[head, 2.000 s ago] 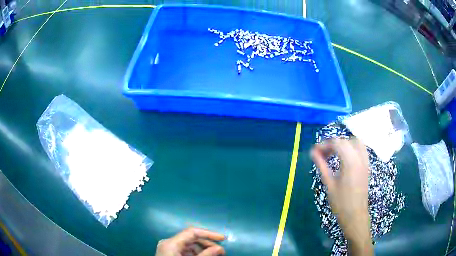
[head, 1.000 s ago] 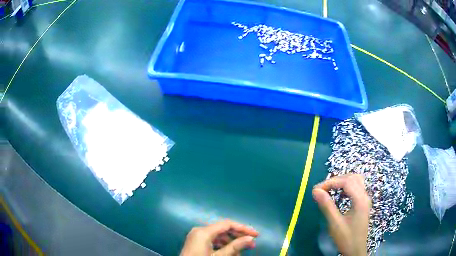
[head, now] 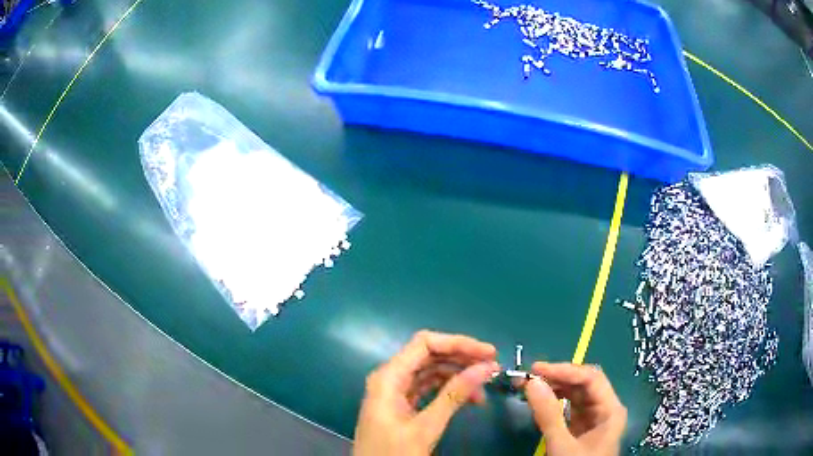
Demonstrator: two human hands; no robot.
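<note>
My left hand [head: 428, 387] is at the bottom centre, thumb and forefinger pinched on a tiny white piece, probably a cap. My right hand [head: 579, 405] faces it, fingertips closed on a small dark-and-silver pin [head: 519, 374]. The two pieces meet or nearly meet between the fingertips; whether they are joined cannot be told. Another small pin [head: 519, 354] stands out just above the fingertips. The pile of pins [head: 704, 312] lies right of my right hand. The bag of white caps [head: 258, 223] lies open at the left, with some caps spilled at its mouth.
A blue tray [head: 517, 116] with scattered small parts stands at the top. A small clear plastic bag [head: 749, 209] overlaps the pile's upper edge. Another pale bag [head: 808, 303] is cut off at the right edge. A yellow line [head: 606, 267] runs down the green surface.
My right hand has left the pile and come left to meet my left hand, now with a pin in its fingertips. The view has shifted, so tray and bags appear further right.
</note>
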